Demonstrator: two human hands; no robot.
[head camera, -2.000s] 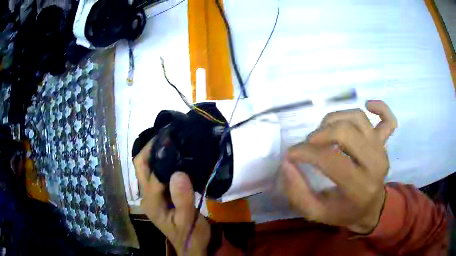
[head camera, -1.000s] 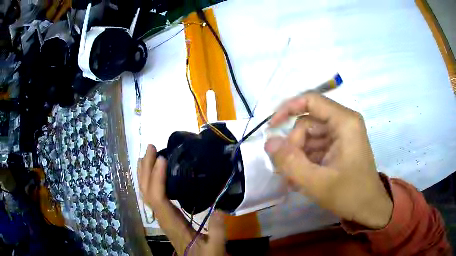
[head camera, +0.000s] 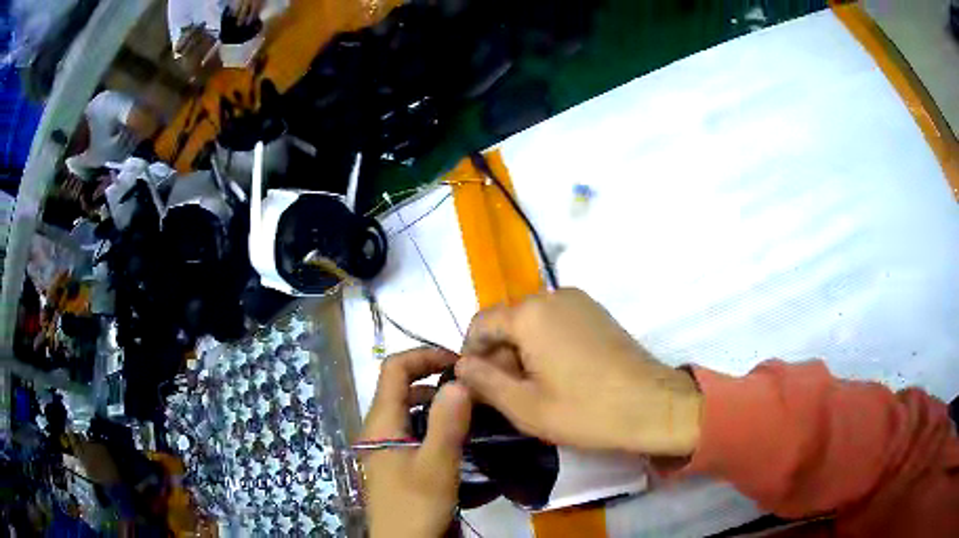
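Note:
A black round housing (head camera: 521, 466) lies at the lower centre, mostly covered by both hands. My left hand (head camera: 412, 457) grips its left side, with thumb and fingers bent around it. My right hand (head camera: 573, 368) lies over its top, thumb and fingertips pinched together close to my left fingers; what the fingertips hold is hidden. Thin reddish and white wires (head camera: 387, 446) stick out to the left under my left thumb. A thin dark wire (head camera: 412, 333) runs from the hands up left to a small pale connector.
A white camera unit (head camera: 271, 238) with a black front and two rods stands at upper left. A clear tray of star-shaped pieces (head camera: 276, 431) lies at left. A thick black cord (head camera: 526, 223) crosses the orange tape (head camera: 481, 257). People and piled parts show at far left.
My right hand has moved left onto the housing beside my left hand. The wires at the housing have swung left. The view has shifted, showing more of the back left.

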